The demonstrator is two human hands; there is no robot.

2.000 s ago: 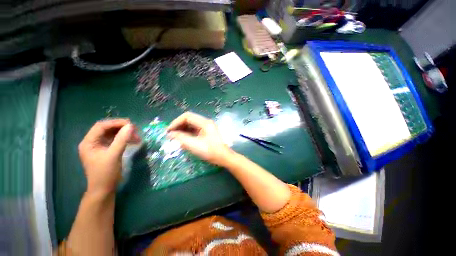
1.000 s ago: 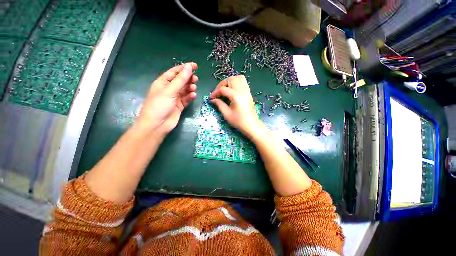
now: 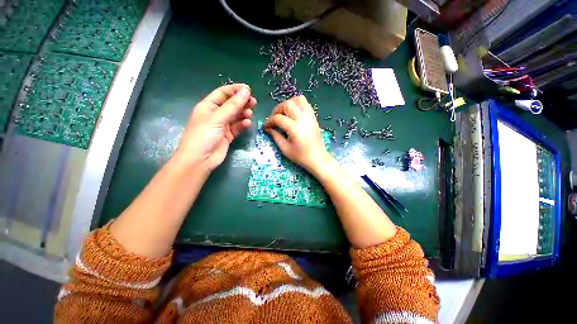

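A green circuit board lies flat on the dark green bench in front of me. My right hand is over its upper part, fingertips together at the board's top left; whatever they pinch is too small to see. My left hand is raised left of the board, thumb and index finger together; I cannot tell if a component is between them. A heap of small leaded components lies behind my hands, with a sparse group right of the board. Dark tweezers lie right of the board.
At left, a pale metal-edged tray holds green boards. A blue-framed holder stands at right. A white paper slip, a pink-white lump, a tan box and a white cable lie around the bench.
Since two seconds ago the view has turned, showing more of the left tray. Over the last second, both hands have stayed nearly in place, with the right fingertips at the board's top left.
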